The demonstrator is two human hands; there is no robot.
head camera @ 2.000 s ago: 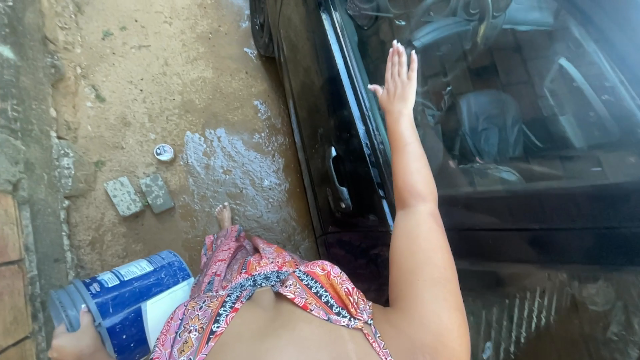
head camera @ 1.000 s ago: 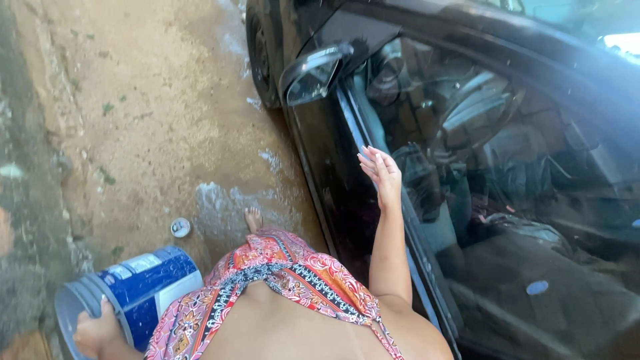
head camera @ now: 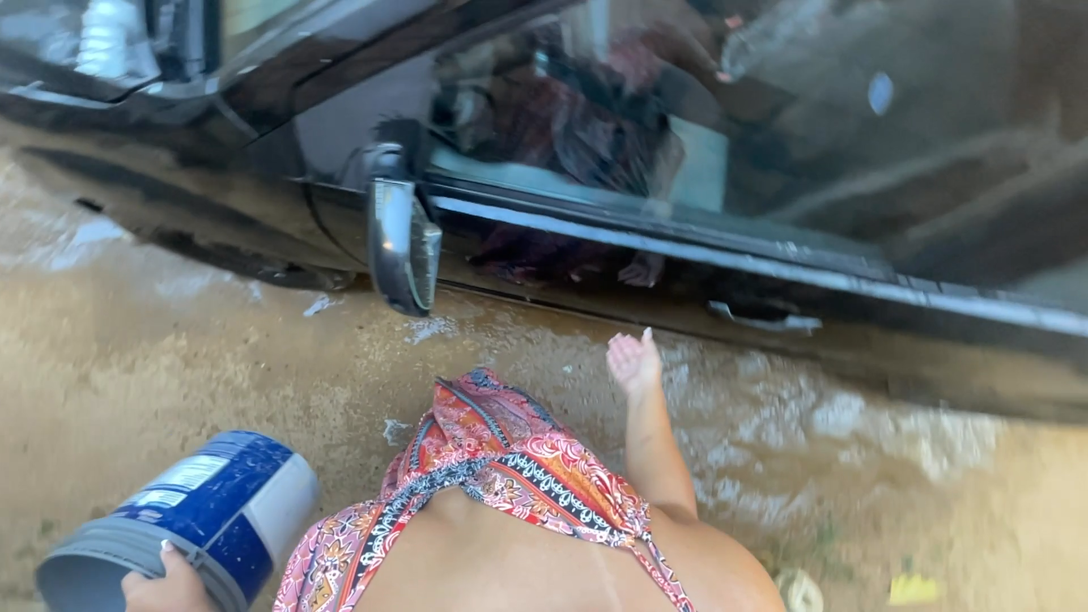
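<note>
A blue and white plastic bucket (head camera: 212, 501) with a grey rim is tilted at my lower left, its mouth facing away from my body. My left hand (head camera: 170, 582) grips it by the rim, thumb on the outside. My right hand (head camera: 633, 361) is empty, palm turned up and fingers slightly curled, just off the lower door of a dark car (head camera: 544, 280). The door handle (head camera: 765, 319) is to the right of that hand, and the side mirror (head camera: 404, 242) sticks out to its left. The car's window glass (head camera: 807, 170) reflects a figure.
Wet brown ground (head camera: 340, 374) with patches of suds or water runs along the car. A pale round object (head camera: 799, 591) and a yellow piece (head camera: 912, 588) lie on the ground at the lower right. The mirror juts out over the ground.
My right hand has come away from the window and down beside the door. My left hand still holds the bucket. The view has turned strongly, so the car now lies across the top.
</note>
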